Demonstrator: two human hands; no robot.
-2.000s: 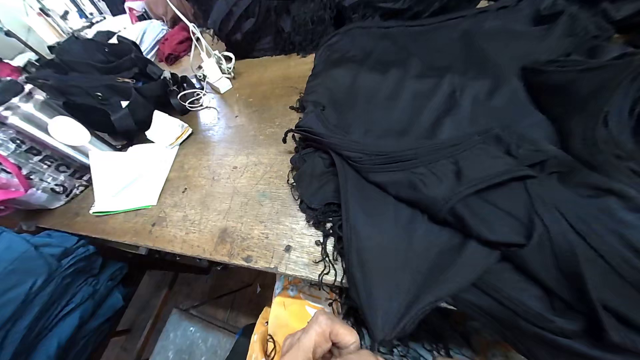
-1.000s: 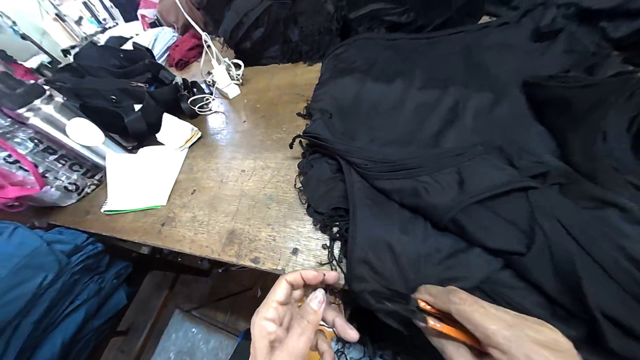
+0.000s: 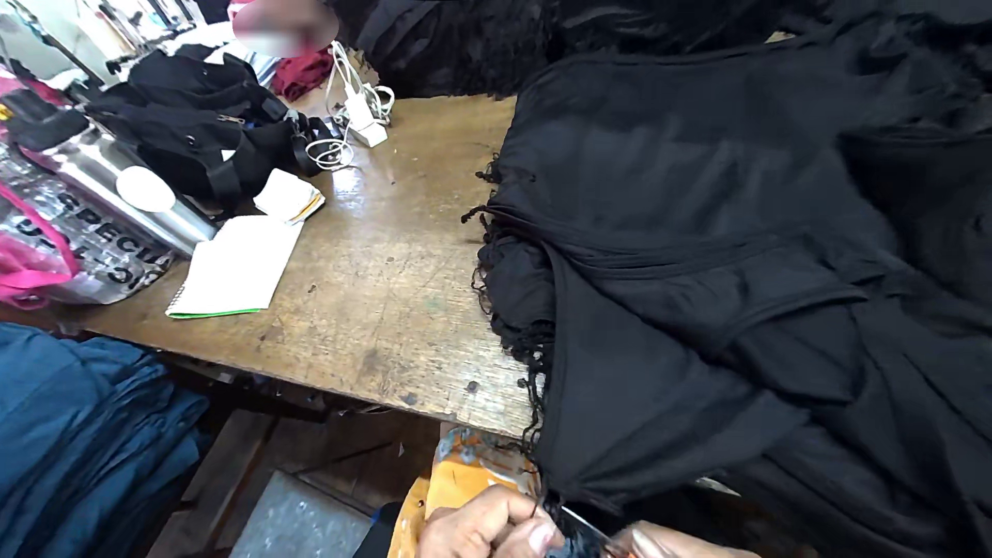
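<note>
At the bottom edge, my left hand (image 3: 488, 527) pinches a dark thread at the tassel fringe (image 3: 535, 387) of the black fabric (image 3: 659, 372). Close to its right, my right hand (image 3: 674, 542) is closed on a small cutting tool with orange handles, mostly hidden; its thin metal blade (image 3: 585, 521) points toward the left fingertips. The black fabric lies in folded layers over the wooden table (image 3: 387, 310), and one corner hangs down over the front edge just above both hands.
On the table's left stand a steel bottle (image 3: 128, 182), a clear bag with pink handles (image 3: 116, 263), a black bag (image 3: 201, 132), a notebook (image 3: 236, 267) and a white cable adapter (image 3: 364, 120). Blue cloth (image 3: 77, 411) hangs at lower left, beside a grey surface (image 3: 298, 519) below the table.
My left hand, open with fingers apart a second ago, has moved down and closed on the thread. The right hand with the orange-handled tool has moved lower, beside it.
</note>
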